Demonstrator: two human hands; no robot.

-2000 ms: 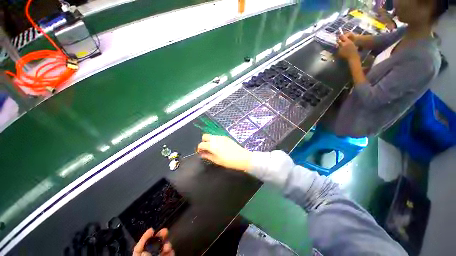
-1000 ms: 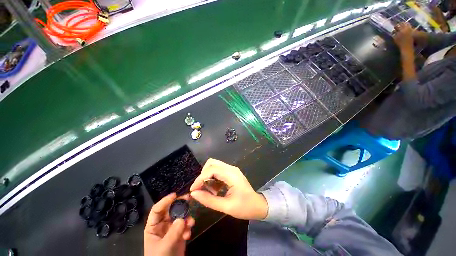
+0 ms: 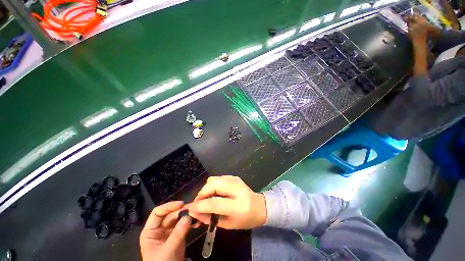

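My left hand (image 3: 165, 233) holds a black round ring housing (image 3: 185, 216) between thumb and fingers, partly hidden. My right hand (image 3: 230, 203) is at the housing's right side, fingertips close against it, holding dark tweezers (image 3: 209, 238) whose rounded end points down below the hand. The tweezer tips are hidden. A black parts tray (image 3: 172, 173) with tiny parts lies just above my hands. A heap of black rings (image 3: 109, 206) lies to its left. Small round modules (image 3: 198, 132) and a pile of tiny metal parts (image 3: 234, 134) lie above the tray.
Green strands (image 3: 250, 114) lie beside a clear blister tray (image 3: 306, 97), whose far cells hold black lumps. A green belt (image 3: 153, 56) with a white rail runs beyond. A blue stool (image 3: 357, 153) and a neighbouring worker (image 3: 433, 102) are at the right. An orange hose (image 3: 69, 20) lies upper left.
My right hand came back from near the green strands to the housing in my left hand. Since one second ago it has turned, and the tweezers now point down. The view has shifted.
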